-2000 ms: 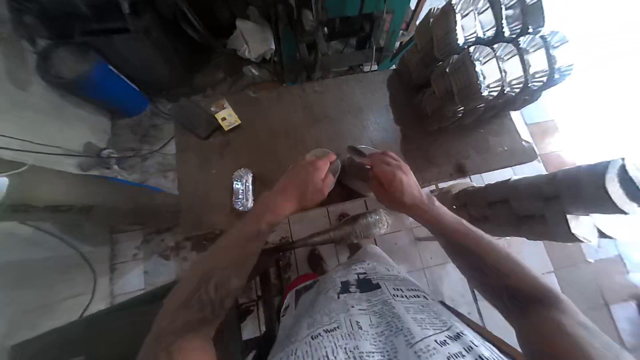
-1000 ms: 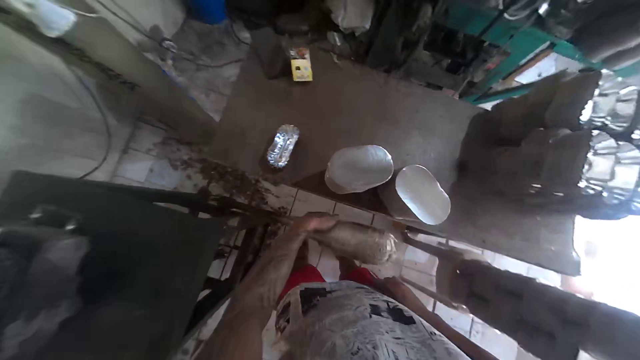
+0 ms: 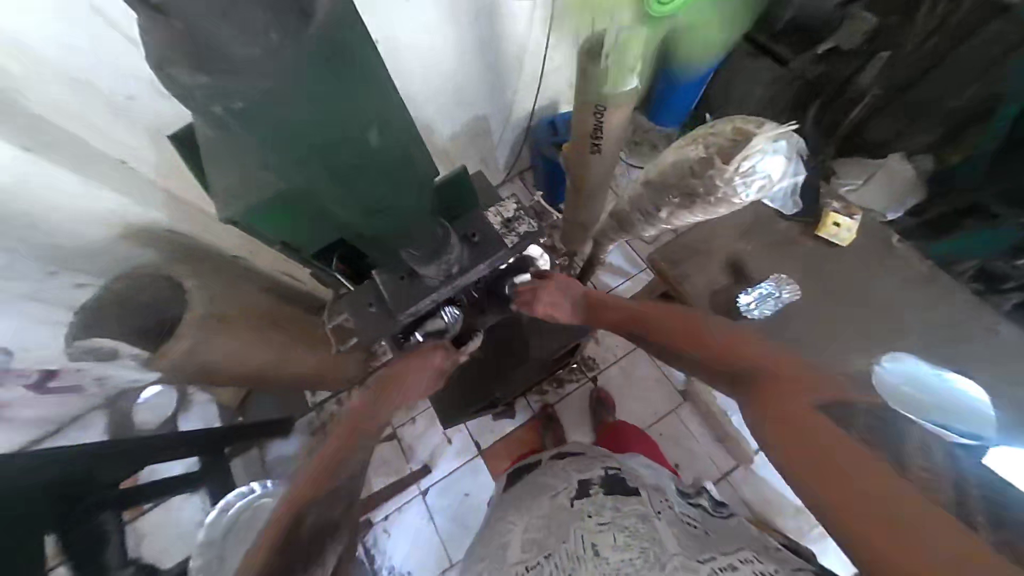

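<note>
Both hands reach to the green press machine. My left hand is at the left part of its opening, beside a shiny round metal part; a pale edge shows at its fingertips, too blurred to name. My right hand is at the right part of the opening, with a small pale thing at its fingers. Whether either hand grips something is unclear. On the table at right lie a crumpled foil piece and a shallow oval foil container.
A foil-wrapped bundle and a cardboard tube stand between machine and table. A yellow box sits at the table's far edge. A dark metal frame and a round silvery container are at lower left.
The view has swung far left, from the table to the machine. Both hands were over the table's near edge two seconds ago; now they are at the machine. Two oval containers had been set down.
</note>
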